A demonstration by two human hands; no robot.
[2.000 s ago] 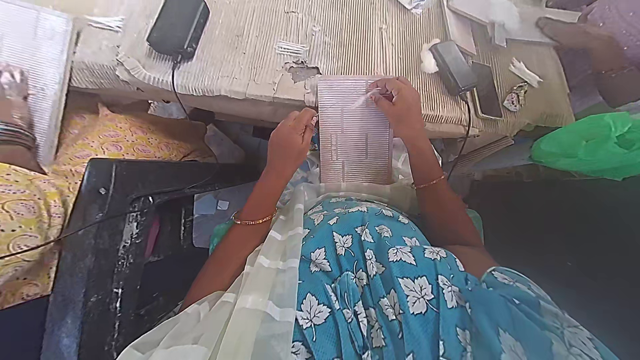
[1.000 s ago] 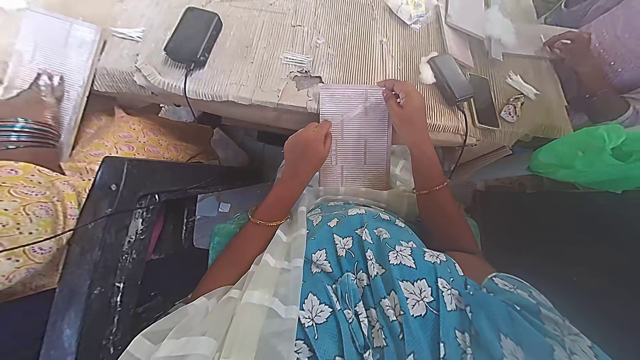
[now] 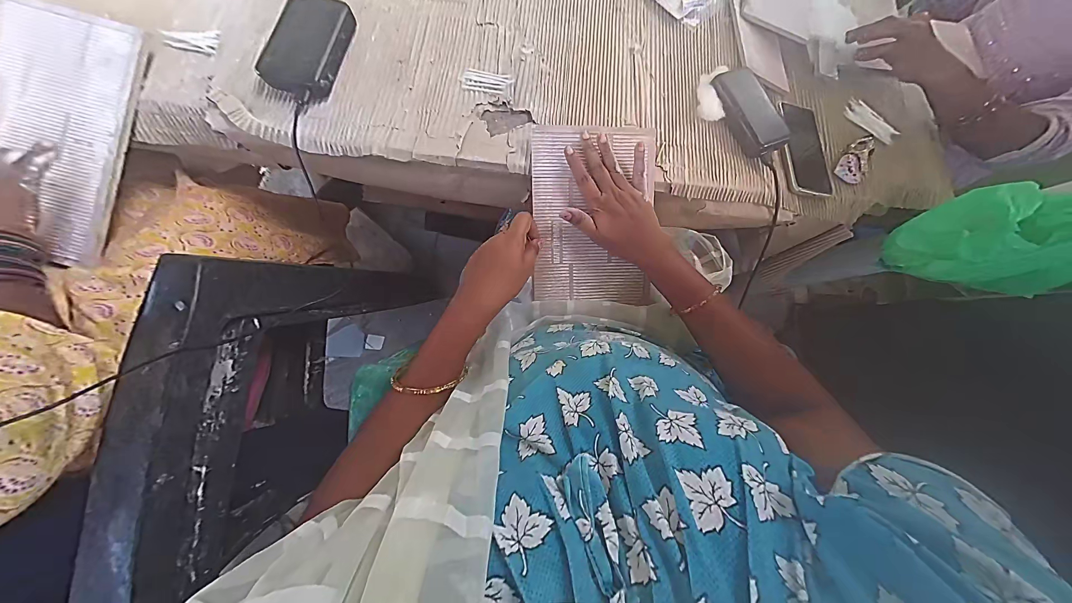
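Note:
A flat ribbed panel (image 3: 586, 272) with a clear rim leans between the table's front edge and my lap. My right hand (image 3: 615, 201) lies palm down on its upper part, fingers spread. At the panel's left edge is my left hand (image 3: 502, 260), its fingers curled and the thumb against the forefinger; whether it pinches the edge or something small, I cannot tell. Beyond the panel, a small bundle of thin white sticks (image 3: 487, 81) lies on the corrugated cardboard table cover (image 3: 578, 67), near a torn patch.
Two black power adapters (image 3: 306, 50) (image 3: 752, 113) with cables lie on the table, the right one beside a phone (image 3: 806, 149). A green plastic bag (image 3: 980, 239) is at right. A co-worker's hand (image 3: 904, 50) is at upper right, another person's arm (image 3: 21, 251) at left. A black frame (image 3: 151, 402) stands at lower left.
My right hand has gone from the panel's upper right edge to lying spread on its face. My left hand has moved from over the panel's left side down to its left edge.

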